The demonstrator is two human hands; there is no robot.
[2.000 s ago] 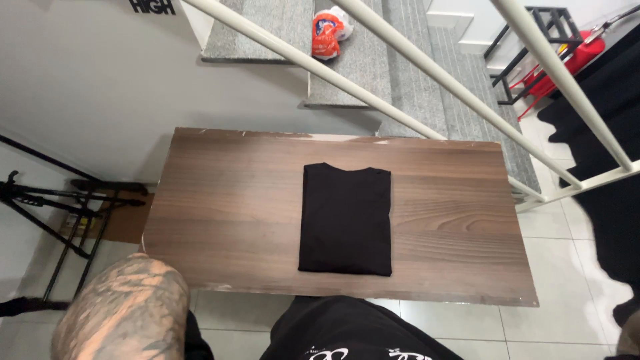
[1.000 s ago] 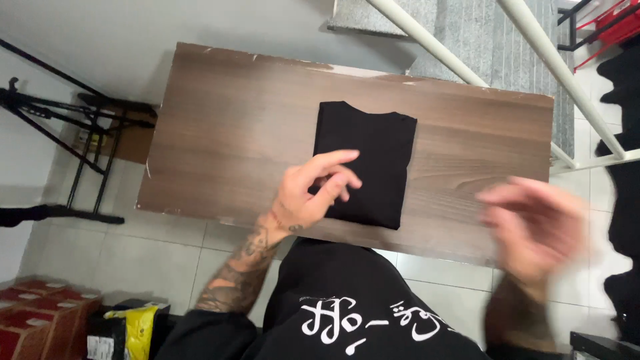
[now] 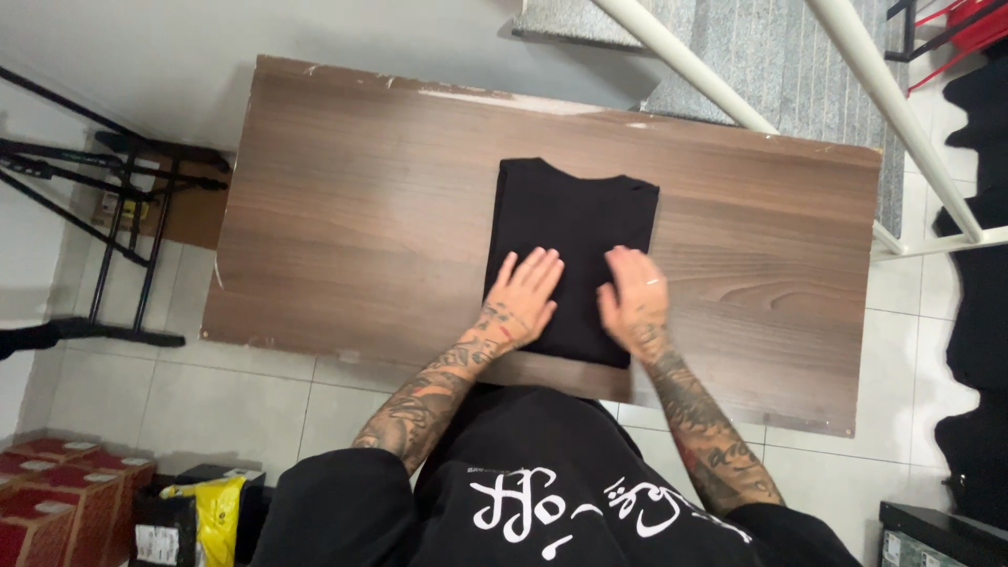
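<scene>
A folded black T-shirt point(image 3: 579, 213) lies flat on a brown wood-grain table point(image 3: 370, 205), its neckline toward the far edge. My left hand point(image 3: 524, 295) rests palm down, fingers spread, on the lower left part of the shirt. At the shirt's right edge is my right hand point(image 3: 634, 299), slightly blurred, its fingers over the fabric. Neither hand grips anything.
Behind the table rise stone stairs point(image 3: 772, 71) with a white metal railing point(image 3: 685, 63). A black metal stand point(image 3: 118, 205) is at the left. Red boxes point(image 3: 47, 504) and a yellow bag point(image 3: 216, 512) sit at the lower left. Black fabric point(image 3: 976, 299) hangs at the right.
Two seconds ago the folded shirt lay with neither hand on it. Since the middle frame, my right hand has come in from the right to the shirt, and my left hand has flattened onto it.
</scene>
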